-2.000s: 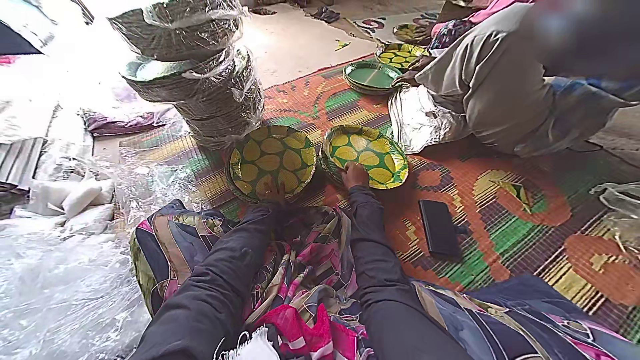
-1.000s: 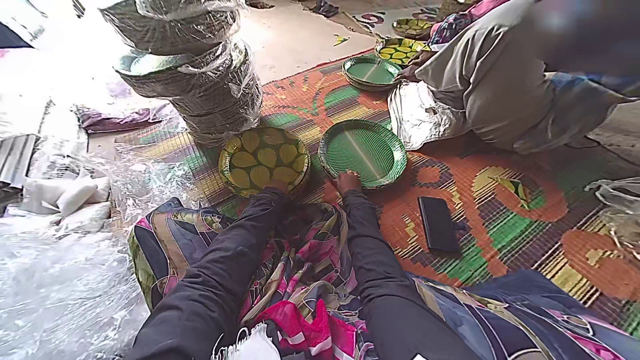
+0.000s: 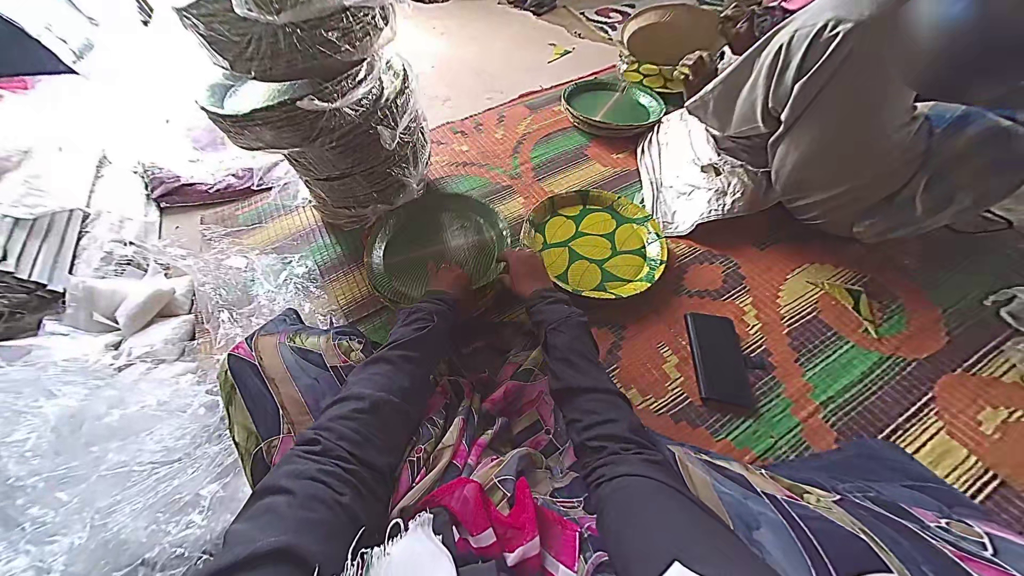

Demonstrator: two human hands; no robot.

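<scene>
A green round plate with a ribbed inner face lies in front of me on the left. My left hand is at its near rim, fingers over the inner face and partly hidden by shadow. My right hand is between this plate and a round plate with yellow leaves on green. Its fingertips point at the green plate's right rim, while its back is close to the leaf-patterned one; its grip is unclear.
Film-wrapped stacks of plates stand at the back left, with clear plastic film nearer me. A black phone-like case lies on the patterned mat. A seated person at the right handles plates beside a green plate stack.
The right-hand plate showed a green face one second ago and now shows yellow leaves; the left one has gone from leaves to green. The other person now has a brown round face raised.
</scene>
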